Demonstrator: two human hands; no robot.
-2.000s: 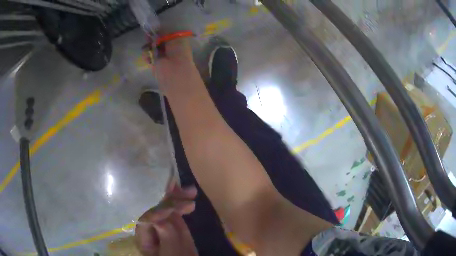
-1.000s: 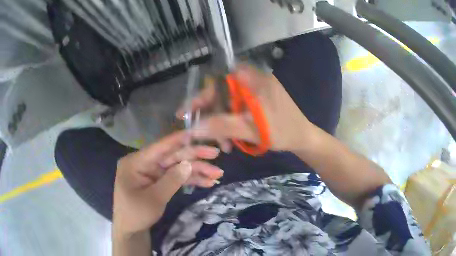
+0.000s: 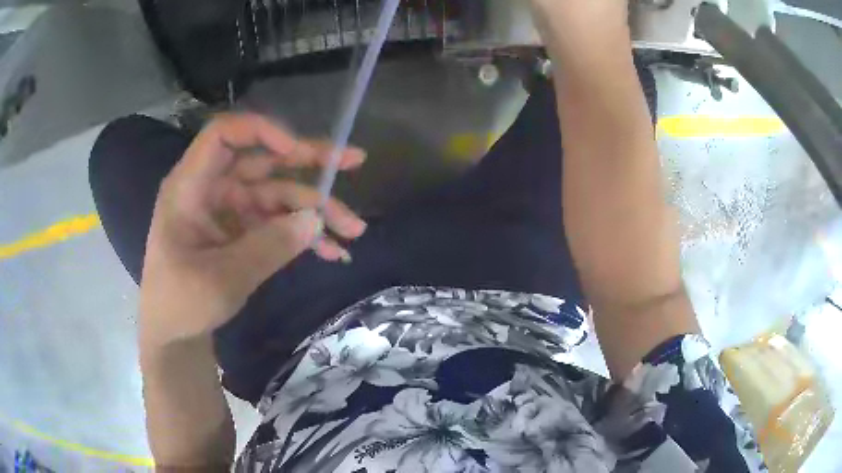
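Note:
My left hand (image 3: 249,199) holds the lower end of a pale, clear carrier tape (image 3: 360,88) between thumb and fingers. The tape runs up and slightly right, out past the top edge of the picture. My right hand (image 3: 577,7) is cut off by the top edge; only its wrist end and the forearm show, so its fingers and anything in them are hidden. The scissors are not in view.
Rows of hanging tapes (image 3: 300,20) stand at the top beside a black round part (image 3: 194,46). A grey tube handle (image 3: 775,88) curves down at the upper right. A taped cardboard box (image 3: 775,393) lies at the lower right. My knees are under my hands.
My right hand has moved up out of the frame, and the orange-handled scissors with it have left view. My left hand has shifted left, still holding the tape.

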